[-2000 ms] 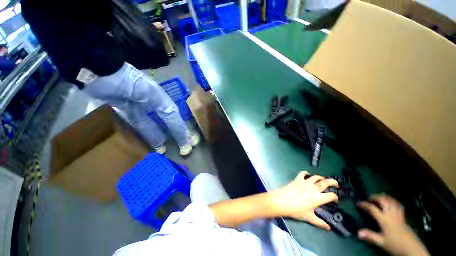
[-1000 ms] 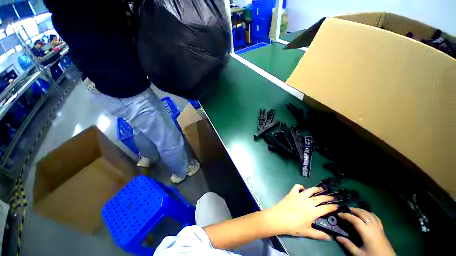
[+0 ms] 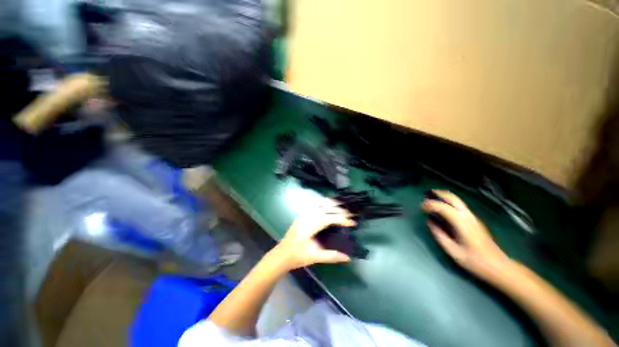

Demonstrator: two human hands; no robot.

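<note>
The frame is blurred. My left hand (image 3: 314,235) is curled around a black plastic part (image 3: 337,242) over the green bench top, near the front edge. My right hand (image 3: 461,234) is to the right, apart from the left, with its fingers curled around a small dark part (image 3: 441,218), mostly hidden by the hand. A loose pile of black plastic strips (image 3: 312,166) lies beyond my left hand, and more strips (image 3: 370,207) lie just beside its fingertips.
A tall tan carton (image 3: 434,74) stands behind the parts. A shiny black bag (image 3: 197,88) is at the bench's left end, by a person in pale trousers (image 3: 129,200). A blue stool (image 3: 176,308) and an open carton (image 3: 74,284) are lower left. A beaded strap (image 3: 509,203) lies right.
The view has turned. My hands have moved apart, the right one away to the right with a dark part. The black bag now appears larger at the bench's left end.
</note>
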